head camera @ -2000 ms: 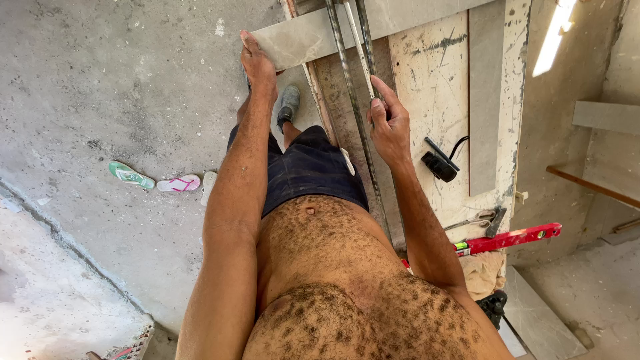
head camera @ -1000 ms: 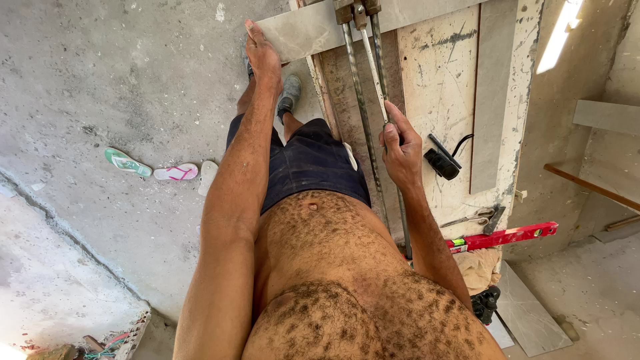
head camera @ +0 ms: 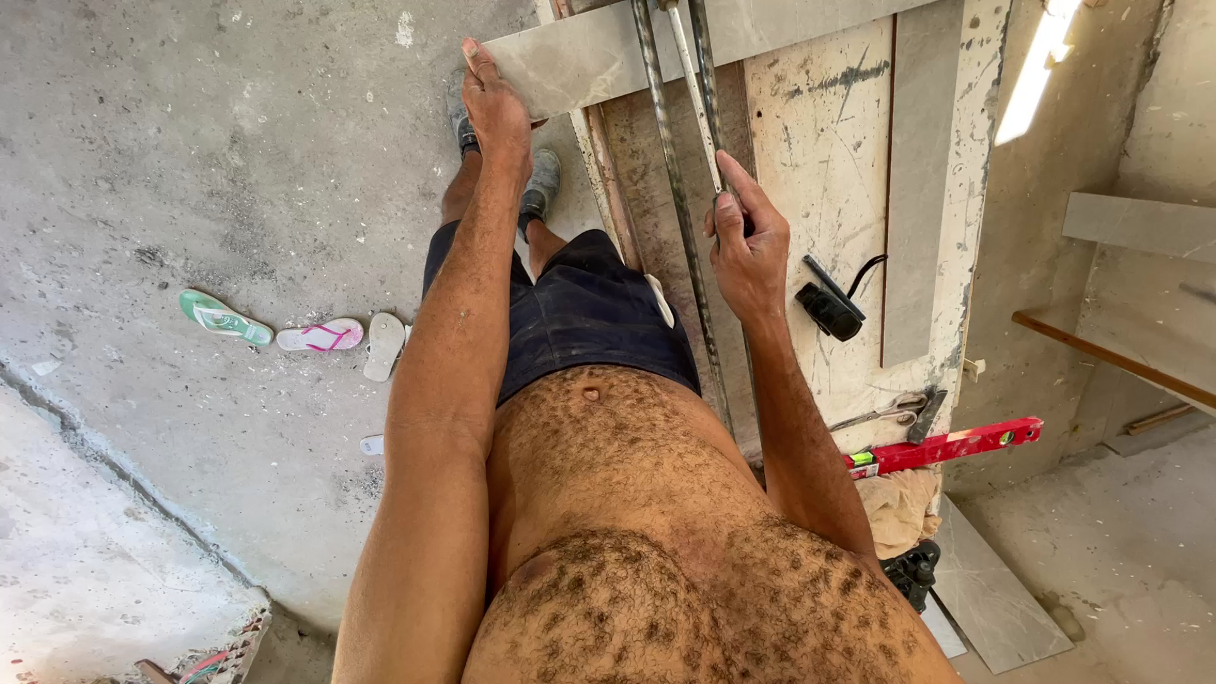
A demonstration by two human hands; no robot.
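Observation:
A long grey marbled tile [head camera: 579,59] lies crosswise under the two metal rails [head camera: 673,180] of a manual tile cutter at the top of the view. My left hand [head camera: 499,109] holds the tile's left end, thumb at its edge. My right hand [head camera: 750,242] is closed around the near end of the cutter's handle rod [head camera: 698,95], index finger stretched along it. This rod runs up between the rails, and its far end is cut off by the top of the frame. The tile's right part also runs out of view.
On the worn pale board [head camera: 817,133] lie a narrow tile strip [head camera: 917,190], a black clamp-like object [head camera: 829,312], scissors [head camera: 893,413] and a red spirit level [head camera: 978,445]. A beige cloth [head camera: 898,508] is below. Flip-flops [head camera: 321,335] lie on the concrete floor at left.
The cutter's carriage and my right hand came towards my body between the first two frames, then moved away again. My left hand has stayed at the tile's end.

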